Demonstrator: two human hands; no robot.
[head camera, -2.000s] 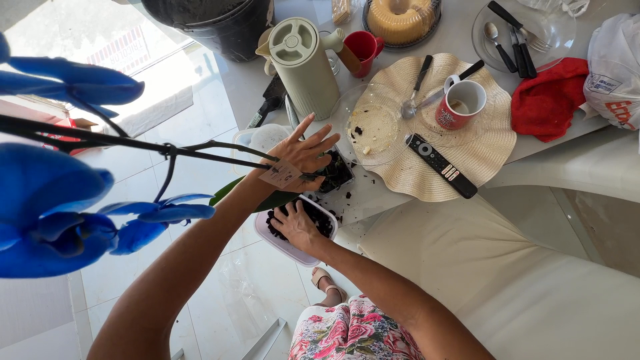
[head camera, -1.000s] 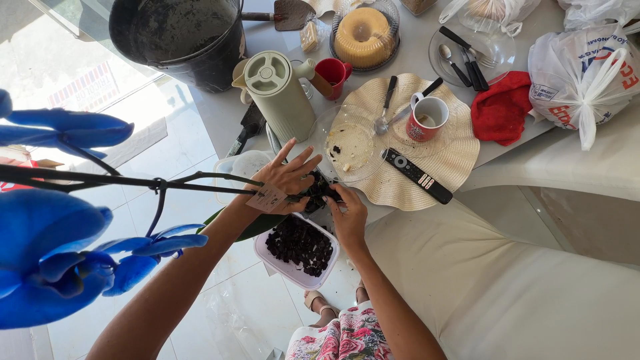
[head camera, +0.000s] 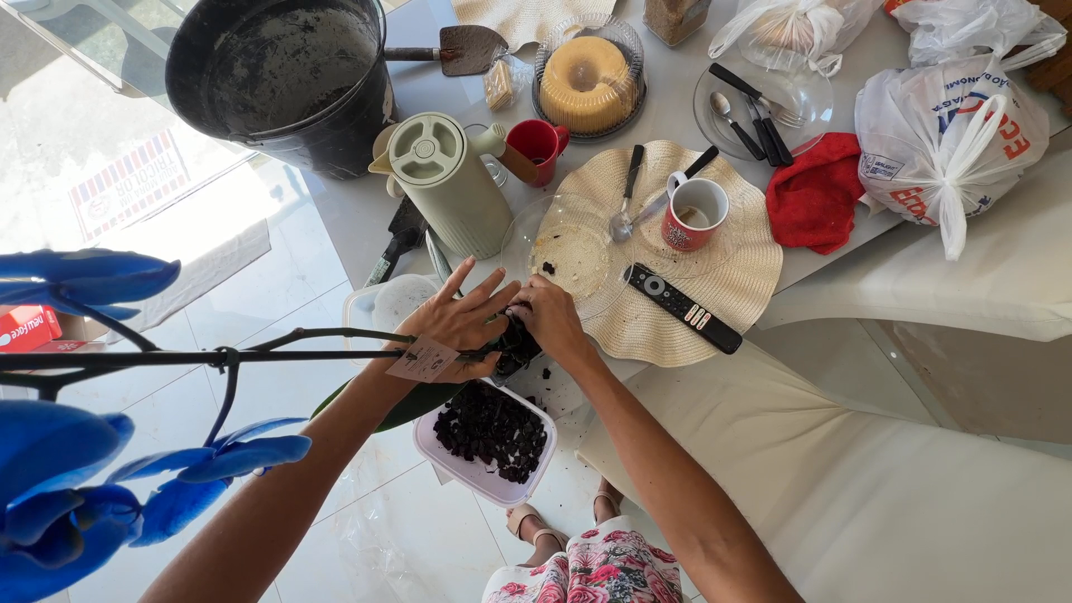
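My left hand (head camera: 461, 322) is spread beside the base of a blue orchid (head camera: 218, 456), its palm and thumb against the small dark pot (head camera: 512, 350); its grip is partly hidden by the stem and a tag (head camera: 423, 358). At the pot's upper right edge, my right hand (head camera: 548, 318) has its fingers bent down onto the dark bark pieces; what lies between the fingertips is hidden. Below both hands is a white plastic tub (head camera: 481, 487) holding dark bark chips (head camera: 490, 427). A long green leaf (head camera: 410, 408) passes under my left forearm.
Near my hands are a glass plate (head camera: 578, 289), a thermal jug (head camera: 469, 193), a black-handled tool (head camera: 389, 255) and a remote control (head camera: 682, 308). Beyond stand a red-and-white mug (head camera: 695, 213), a black bucket (head camera: 352, 126), a trowel (head camera: 473, 50) and a boxed ring cake (head camera: 586, 84).
My right hand was down in the tub two seconds ago; it has since moved up to the pot, uncovering the bark chips. My left hand has stayed by the orchid's base.
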